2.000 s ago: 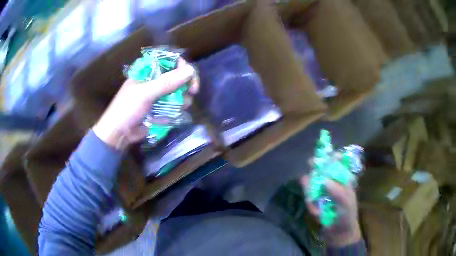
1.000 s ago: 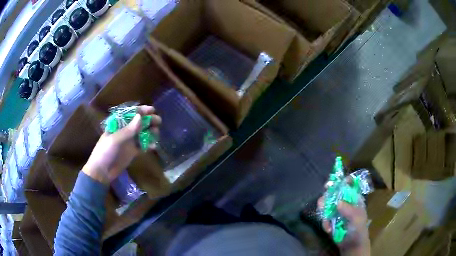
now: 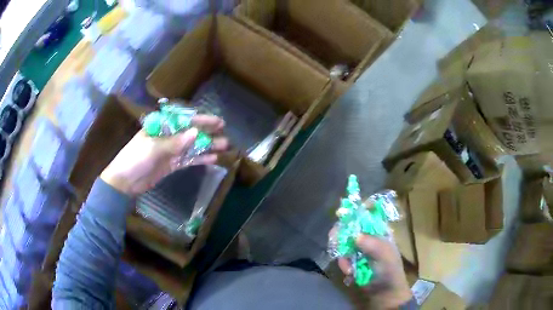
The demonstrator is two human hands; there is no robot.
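My left hand (image 3: 160,148) holds screw and wall-plug packs (image 3: 173,123), crinkly clear bags with green contents, above the open cartons at centre left. My right hand (image 3: 379,266) holds a larger bunch of green packs (image 3: 362,224) at lower right, over the floor side. Below my left hand an open carton (image 3: 164,242) holds a flat dark panel in clear plastic (image 3: 176,197) with a green pack (image 3: 194,226) at its edge. The carton beyond (image 3: 267,57) holds another bagged flat panel (image 3: 233,106); no green pack shows in it.
Bagged white-lilac units (image 3: 115,63) stand in rows behind the cartons. White heads with black fronts (image 3: 22,94) show at far left. More open cartons (image 3: 345,30) continue at the top. Open supply boxes (image 3: 464,209) and a printed carton (image 3: 506,103) stand on the right.
The view has shifted along the carton row. My left hand, still holding green packs, is now by the carton further along. A green pack lies in the carton below it. My right hand still holds its bunch.
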